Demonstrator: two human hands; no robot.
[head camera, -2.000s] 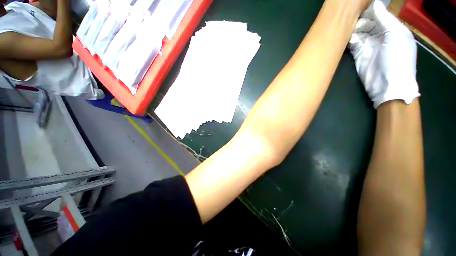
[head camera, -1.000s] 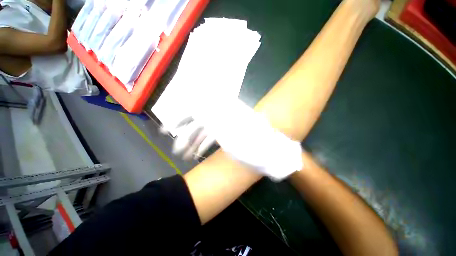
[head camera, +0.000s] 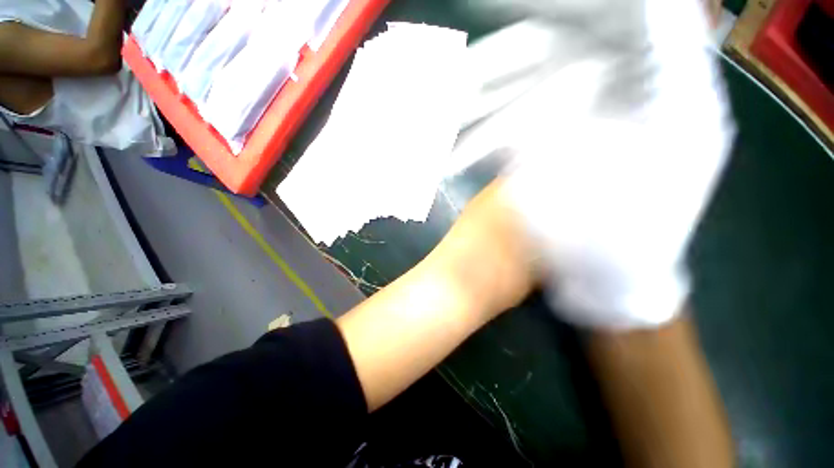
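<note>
A fanned stack of white sleeves (head camera: 379, 128) lies flat on the dark green bench. A red tray (head camera: 254, 163) with several whitish filled sleeves (head camera: 247, 91) is beyond it at the upper left. My right hand (head camera: 613, 164), in a white glove, is large and blurred in front of the bench and overlaps the stack's right edge; its fingers and any hold are unclear. My left arm reaches up right behind the glove. Only a small skin-toned bit, seemingly of my left hand (head camera: 714, 9), shows at the top edge; its hold is hidden.
A red tray (head camera: 786, 55) with dark contents stands behind the bench's rail at the upper right. A person in white sits at the upper left. A grey metal frame (head camera: 91, 306) and the floor with a yellow line are at the left, beyond the worn bench edge.
My gloved right hand has moved from the stack's lower edge up and right, closer to the camera, now covering part of my left arm. The stack stays in place.
</note>
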